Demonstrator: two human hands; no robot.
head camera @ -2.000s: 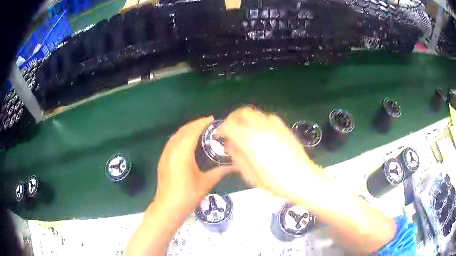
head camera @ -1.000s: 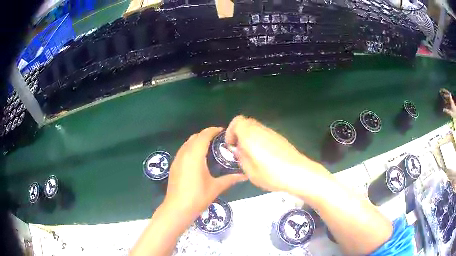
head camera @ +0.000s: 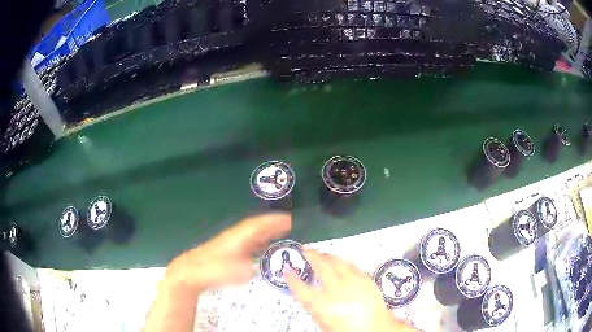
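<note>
A black cylindrical unit with a white three-armed mark stands on the white ledge at lower centre. My right hand grips its right side, with a fingertip over its top. My left hand, blurred, is open at its left; whether it touches the unit cannot be told. Behind, on the green belt, stand another white-marked unit and a dark-topped unit, both untouched.
Several white-marked units stand on the ledge at right, beside a clear plastic bag. White-marked units stand at belt left, dark-topped ones at belt right. Black tray stacks line the back.
Both hands have left the unit they held over the belt and moved down to the ledge. My left hand has opened. The view has shifted, and more ledge units show at right.
</note>
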